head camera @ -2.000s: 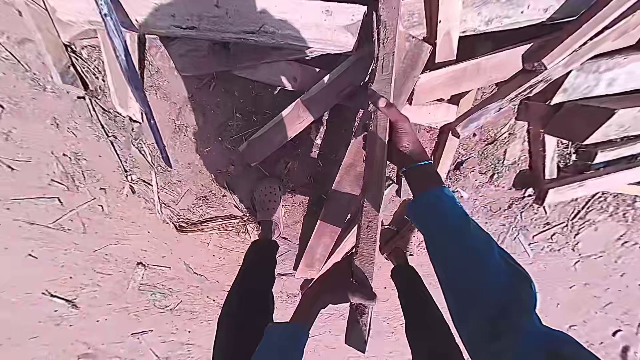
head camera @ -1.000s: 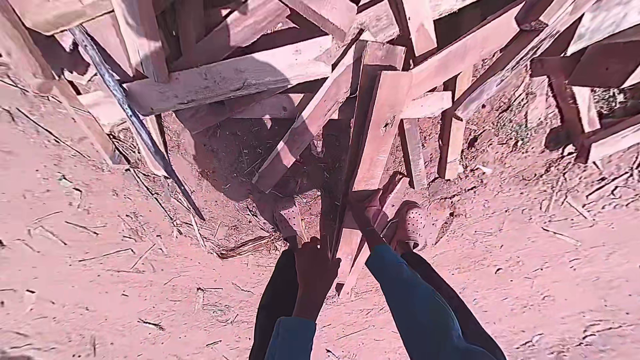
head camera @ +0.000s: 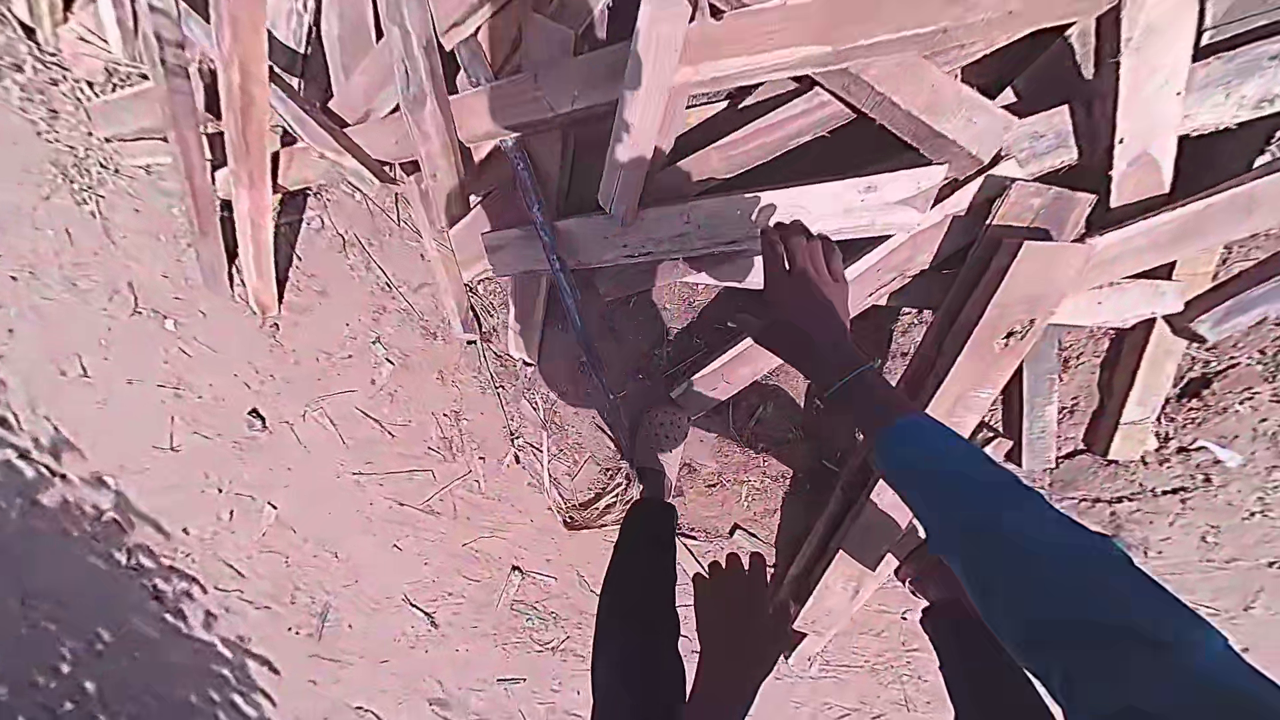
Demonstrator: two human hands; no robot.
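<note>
My right hand (head camera: 805, 295), in a blue sleeve with a thin band at the wrist, reaches up to a pale wooden plank (head camera: 640, 232) lying across the pile. Its fingers bend over the plank's lower edge, but whether they grip it I cannot tell. Low in the view, my left hand (head camera: 738, 620) is beside the lower end of some leaning boards (head camera: 1010, 330); its fingers point up the view, and its hold on a board is unclear. A narrow dark pole (head camera: 565, 285) slants down between the pile and my foot.
A tangled pile of wooden planks (head camera: 850, 40) spans the top and right. Upright boards (head camera: 247, 150) stand at the upper left. My foot in a perforated shoe (head camera: 662, 430) is beside dry straw (head camera: 598, 505). Sandy ground (head camera: 380, 560) with twigs spreads to the left.
My right hand has left the leaning boards and moved up to the crosswise plank. Those boards, between my hands two seconds ago, now lean on the pile. The view has shifted left.
</note>
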